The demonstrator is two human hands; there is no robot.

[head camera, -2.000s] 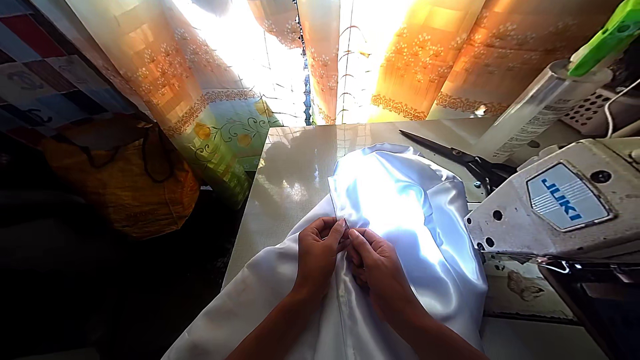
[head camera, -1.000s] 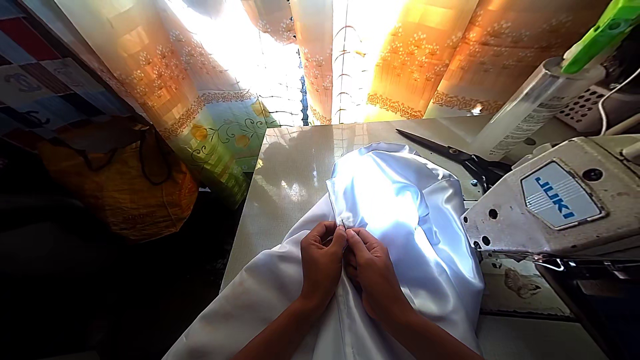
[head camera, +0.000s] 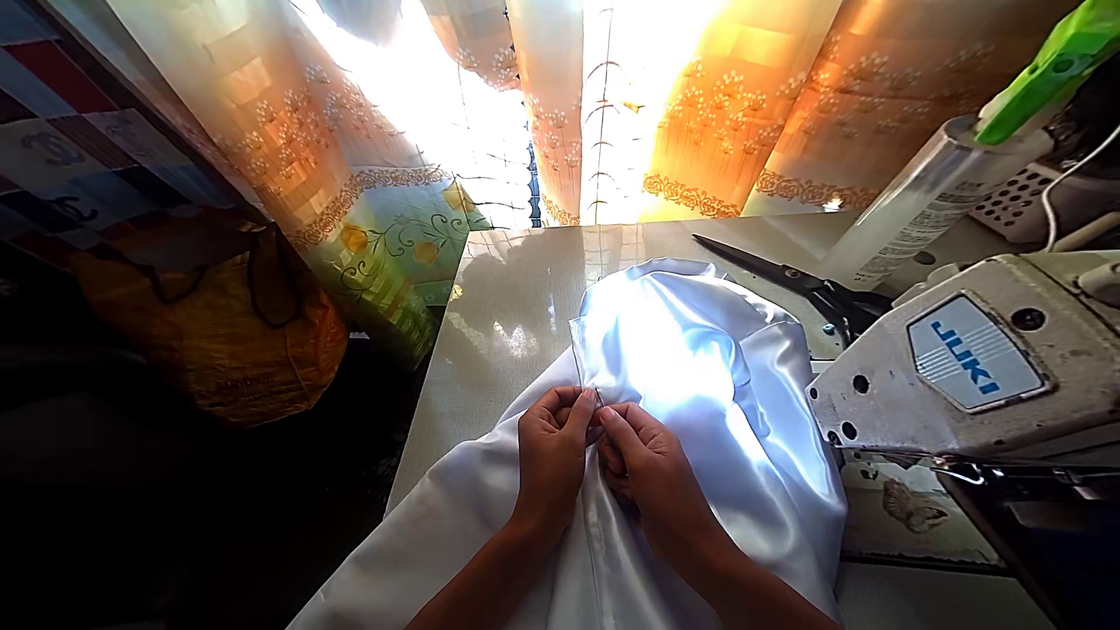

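White satin fabric (head camera: 761, 437) lies in folds over the pale tabletop, glaring in the sunlight. My left hand (head camera: 556, 446) pinches the fabric along a seam or edge between thumb and fingers. Close beside it, my right hand (head camera: 643, 455) grips the same edge, the thumbs almost touching. A thin dark line, perhaps a pin or needle, shows at the fingertips; it is too small to tell. To the right of the cloth stands the head of a Juki sewing machine (head camera: 945, 359). Black-handled scissors (head camera: 805, 284) lie behind the fabric, partly behind the machine head.
The tabletop (head camera: 472, 350) ends at the left, near an orange bag (head camera: 254, 350). Orange and white curtains (head camera: 726, 122) hang behind the table. At the back right are a clear plastic cylinder (head camera: 919, 201), a green clip-like object (head camera: 1050, 70) and a perforated plastic basket (head camera: 1011, 206).
Both hands stay at the same edge of the fabric, with small shifts of the fingers.
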